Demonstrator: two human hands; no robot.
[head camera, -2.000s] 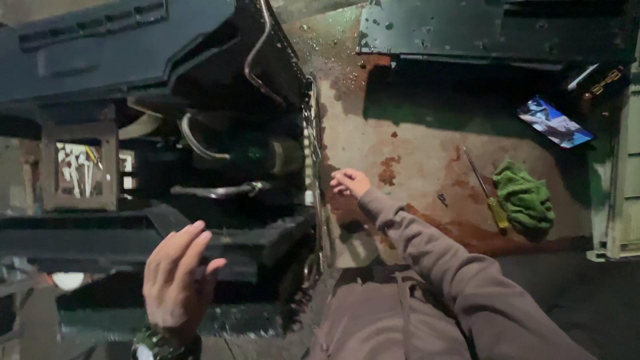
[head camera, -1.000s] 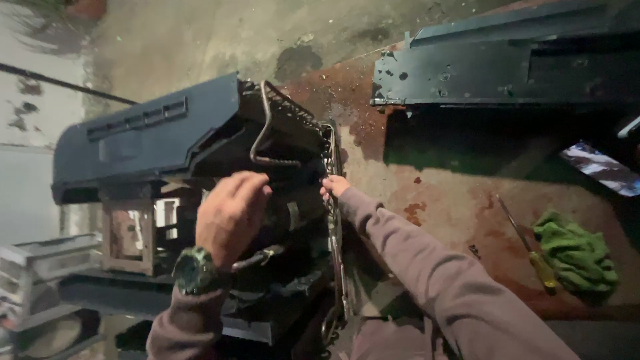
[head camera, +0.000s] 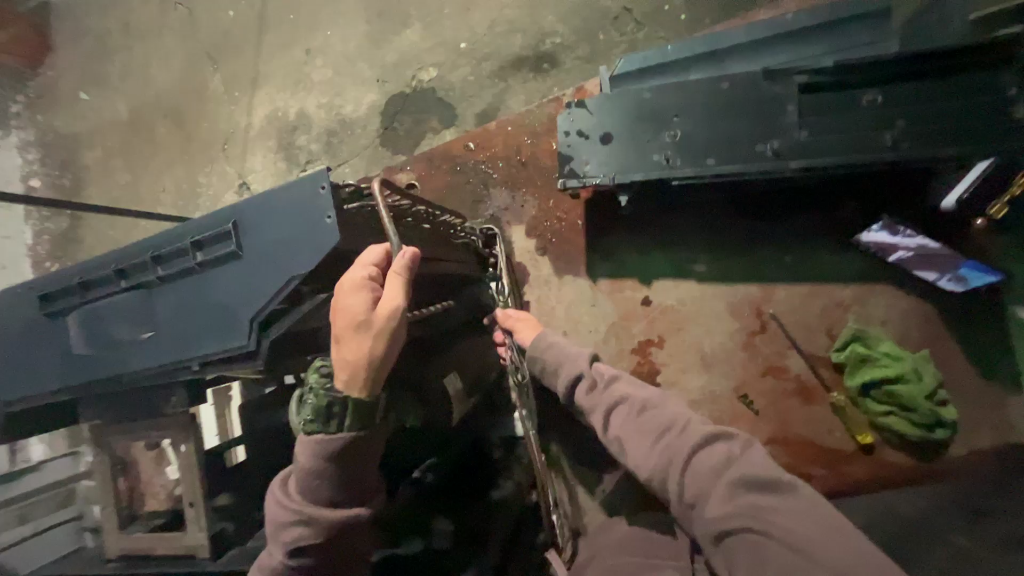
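My left hand (head camera: 374, 316), with a dark watch at its wrist, has thumb and fingers closed around the lower end of a bent copper-coloured tube (head camera: 387, 210). That tube rises from the edge of an opened dark machine housing (head camera: 176, 288). To its right, my right hand (head camera: 516, 330) is at a narrow metal edge with tube bends (head camera: 520, 392), its fingertips on or against the edge. A small dark piece shows at those fingertips; whether they grip it I cannot tell. The inside of the housing below my left hand is mostly in shadow.
On the stained board at right lie a screwdriver with a yellow handle (head camera: 850, 418), a green cloth (head camera: 896, 388) and a phone with a lit screen (head camera: 928, 254). A long dark panel (head camera: 680, 132) spans the upper right. A wooden frame (head camera: 152, 488) stands at lower left.
My left hand, empty two seconds ago, has moved up to the bent tube and closed on it. My right hand stays by the metal edge. The view has shifted.
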